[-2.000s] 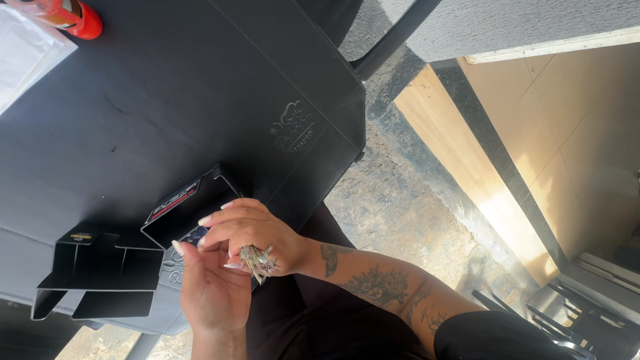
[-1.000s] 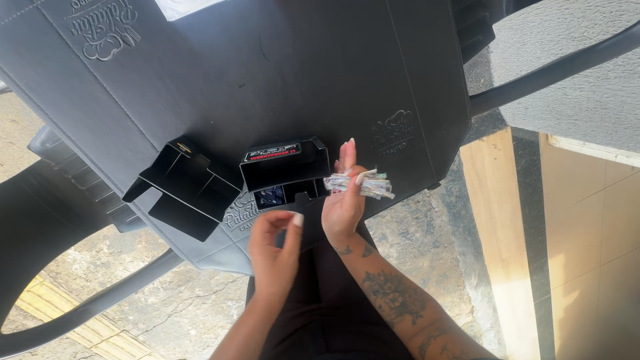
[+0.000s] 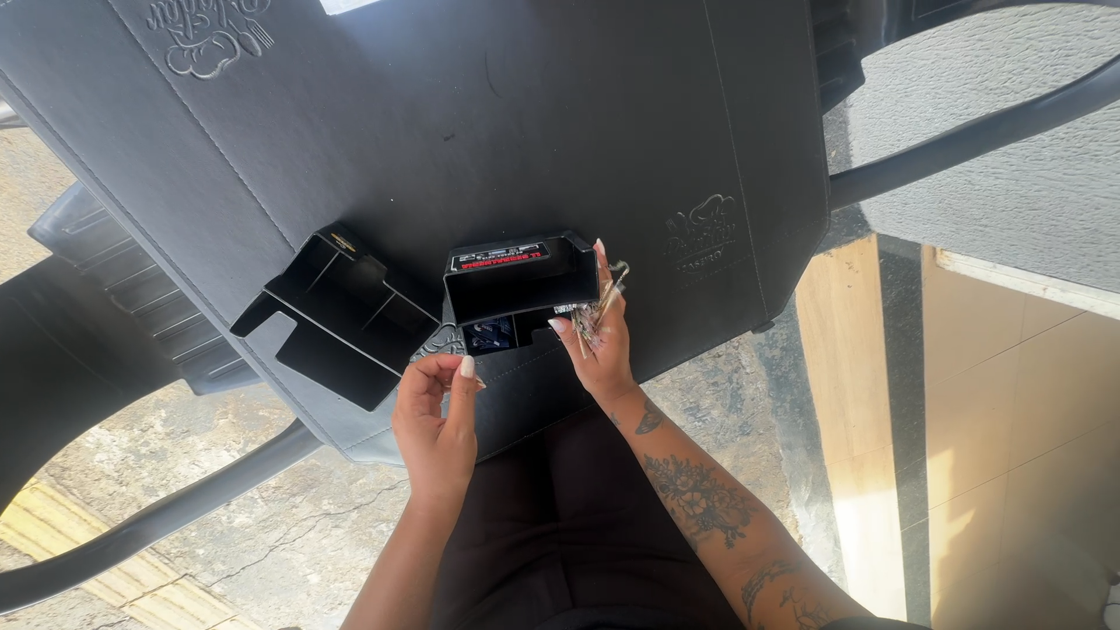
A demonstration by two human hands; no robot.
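Note:
Two black compartment holders stand on a black leather-like table cover (image 3: 560,131). The right holder (image 3: 525,284) bears a printed label on its back and has small dark packets in its front part. My right hand (image 3: 604,341) is at that holder's right side and keeps a bunch of small clear-wrapped sticks (image 3: 595,317) against the palm. Left of it stands the second holder (image 3: 350,306), tilted in view, its compartments looking bare. My left hand (image 3: 442,394) is just in front of the gap between them, thumb and fingertips pinched on a small thing, mostly hidden.
A white sheet's edge (image 3: 346,4) shows at the top. Dark plastic chairs with armrests (image 3: 971,140) (image 3: 157,507) stand at both sides of the table. Beyond the near edge are my dark-clothed legs (image 3: 551,534) and a rough stone floor (image 3: 289,507).
My hands, close together two seconds ago, are now apart. My right hand has turned and gone to the right holder's side with the bunch. The view has swung round.

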